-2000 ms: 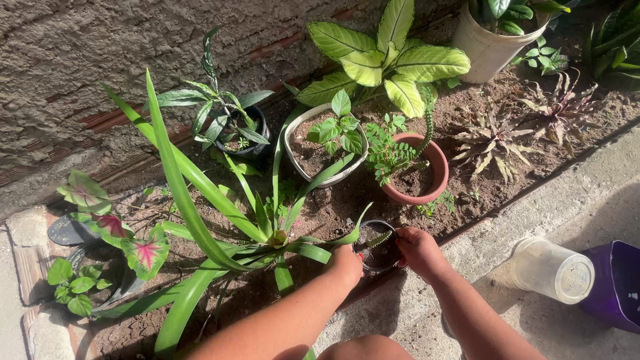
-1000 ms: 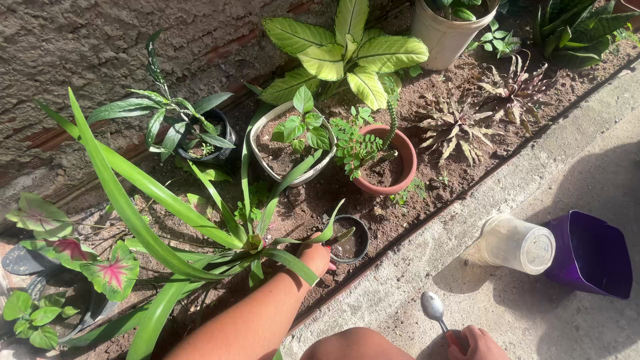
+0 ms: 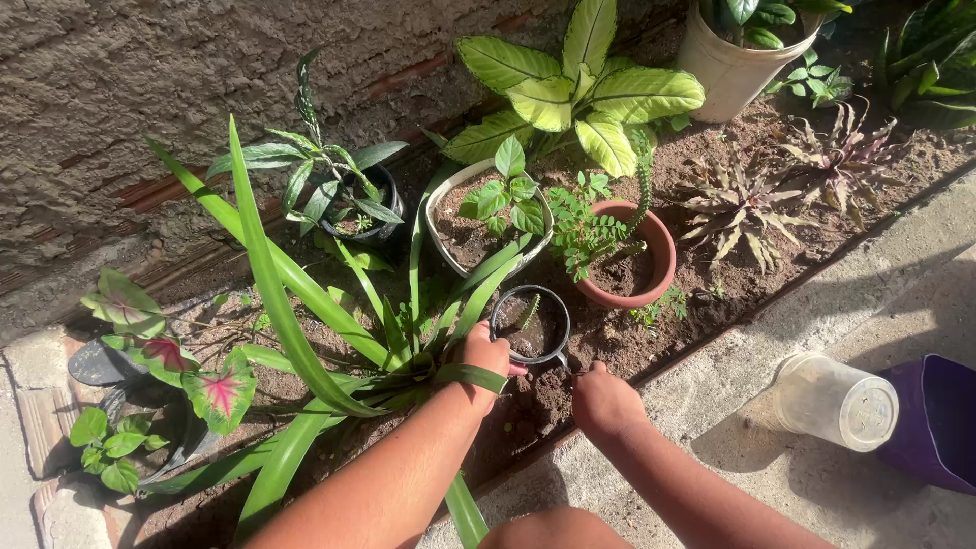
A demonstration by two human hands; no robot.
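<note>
A small black-rimmed pot (image 3: 566, 326) with soil and a little cactus cutting (image 3: 531, 311) stands in the planting bed. At its left rim my left hand (image 3: 483, 357) grips it, partly under a strap-shaped leaf. My right hand (image 3: 606, 396) is closed on a metal spoon (image 3: 564, 361), mostly hidden by the fingers, its bowl side at the pot's lower right edge by loose soil. Just up and right is a terracotta-coloured pot (image 3: 662, 278) with a leafy plant and a slender cactus stem. A pale pot (image 3: 436, 229) with a green seedling sits above.
A long-leaved plant (image 3: 297, 282) spreads over my left forearm. Caladium leaves (image 3: 221, 387) stand at far left. On the concrete ledge at right are a translucent plastic container (image 3: 835, 400) and a purple pot (image 3: 926, 423). A rough wall (image 3: 152, 91) runs behind the bed.
My right hand, which was on the small pot's rim and then down on the concrete by the spoon, is back beside the pot with the spoon. My left hand stays at the pot.
</note>
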